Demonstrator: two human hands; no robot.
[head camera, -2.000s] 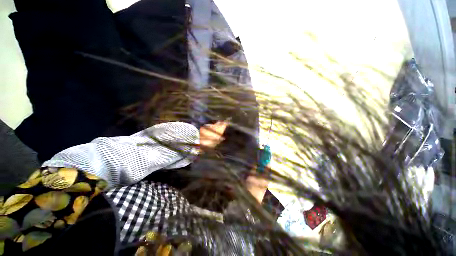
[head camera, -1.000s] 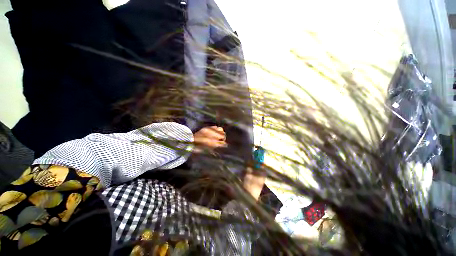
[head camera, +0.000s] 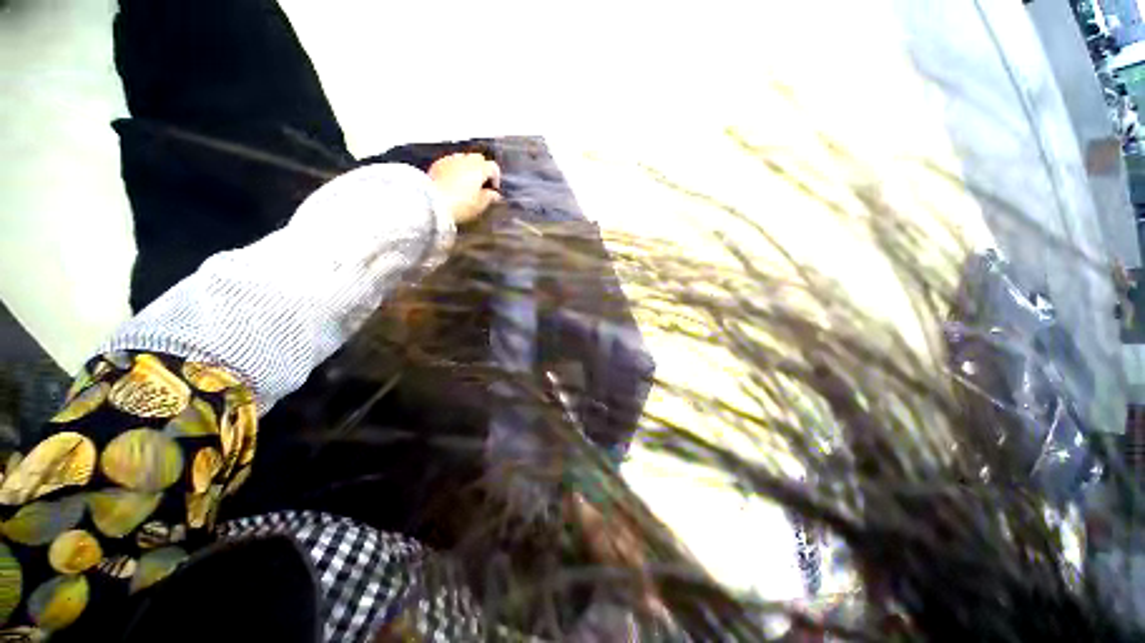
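Black trousers (head camera: 207, 163) lie on the cream table, one leg running to the top left. A grey-blue strip (head camera: 512, 314) runs along the garment's right part. My left hand (head camera: 465, 186) is at the garment's top corner, fingers curled on the cloth beside the strip; the fingertips are partly turned away. My right hand (head camera: 609, 534) is a blurred skin-coloured patch behind hair at the garment's lower right; its fingers and anything in it are hidden. The teal-handled snips do not show now.
The cream-white table (head camera: 753, 75) extends beyond the garment. Shiny polybagged dark garments (head camera: 1023, 377) lie at the right table edge. Blurred long hair covers the lower middle and right. A checked apron (head camera: 358, 572) shows at the bottom.
The view has shifted, and the garment's top corner now shows. My left hand has moved up the garment to that corner. My right hand and the teal snips, seen before, are now largely or wholly hidden.
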